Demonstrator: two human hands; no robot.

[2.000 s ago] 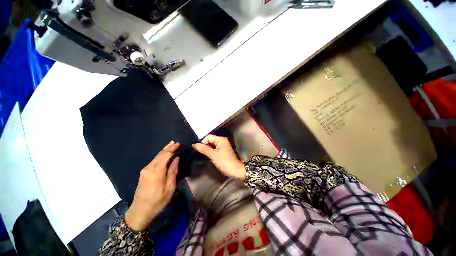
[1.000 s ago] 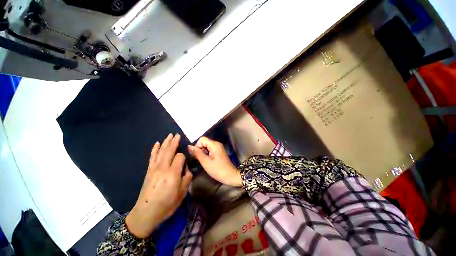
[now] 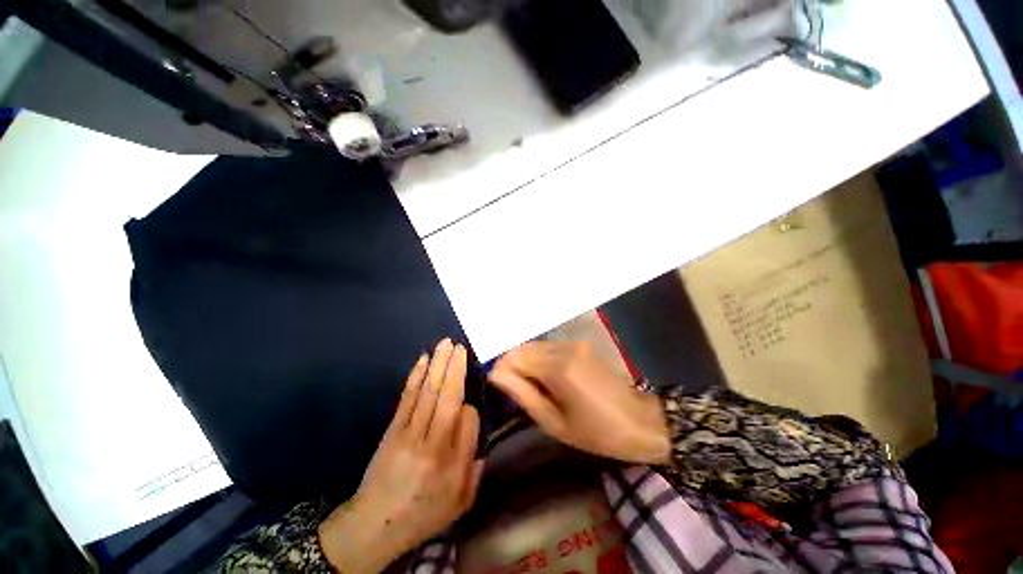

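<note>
A black fabric panel (image 3: 292, 303) lies on the white machine table, its far end under the sewing machine's head (image 3: 213, 56), beside the presser foot area. Its near part reaches over the table's front edge. My left hand (image 3: 415, 471) holds the panel near its right edge, fingers flat on top and close together; its thumb is hardly visible. My right hand (image 3: 583, 398) is blurred, with curled fingers and its fingertips at the panel's near right edge. What lies between those fingertips is hidden.
A black flat rectangular item (image 3: 574, 56) lies on the machine bed. Small silver snips (image 3: 836, 65) lie farther right. A brown printed carton (image 3: 830, 325) stands right of my lap, with an orange sack (image 3: 976, 308) beyond. Dark fabric (image 3: 28, 505) shows at lower left.
The view has shifted, and the snips are back in sight. My right hand has turned and drawn slightly away from my left. My left hand stays on the panel near its right edge.
</note>
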